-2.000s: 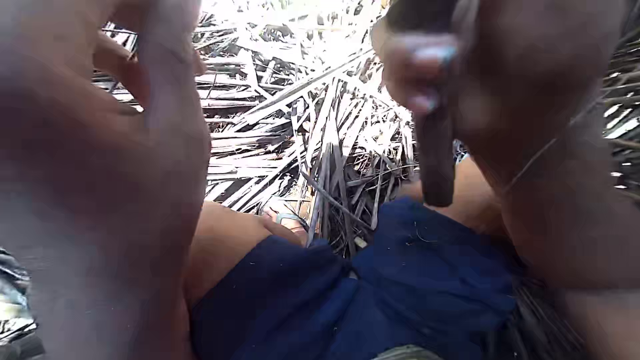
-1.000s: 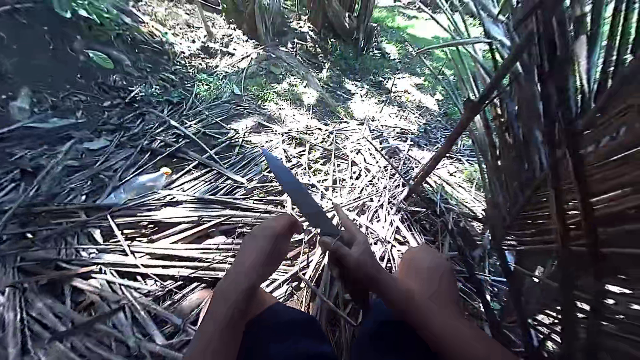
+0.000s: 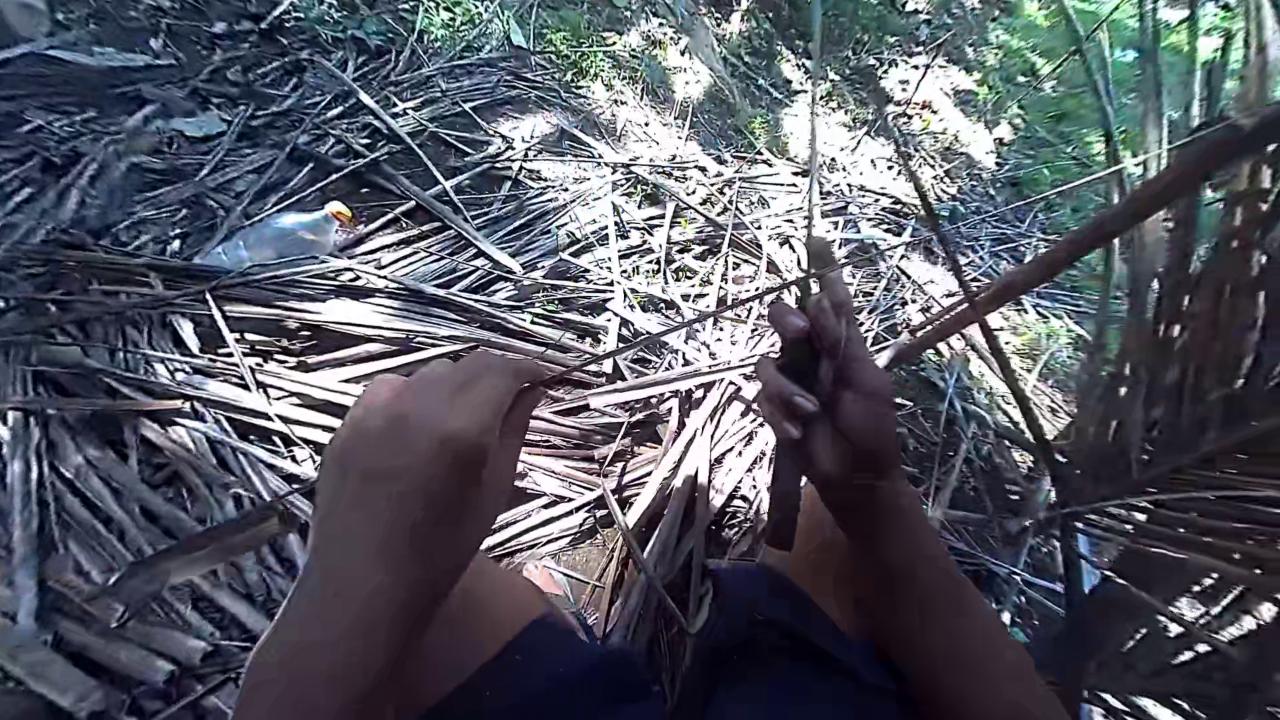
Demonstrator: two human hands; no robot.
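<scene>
My left hand [image 3: 420, 460] is closed on a thin dark palm leaf strip [image 3: 660, 335], which runs from the fist up and right to my right hand's fingertips. A broader brown piece [image 3: 205, 550] shows below left of that fist; whether it joins the strip is unclear. My right hand [image 3: 830, 390] grips the dark handle of a large knife [image 3: 785, 505], its lower end jutting below the palm. The blade appears nearly edge-on, a thin upright line above the forefinger, and the strip crosses near its base.
Dry palm fronds [image 3: 400, 310] cover the ground. A clear plastic bottle [image 3: 280, 238] with an orange cap lies at the left. A thick brown branch [image 3: 1090, 240] slants in from the right, near upright stems and hanging fronds.
One second ago the knife's broad blade pointed up and left, with my hands close together; now it points upward. My hands are farther apart, with a thin strip running between them.
</scene>
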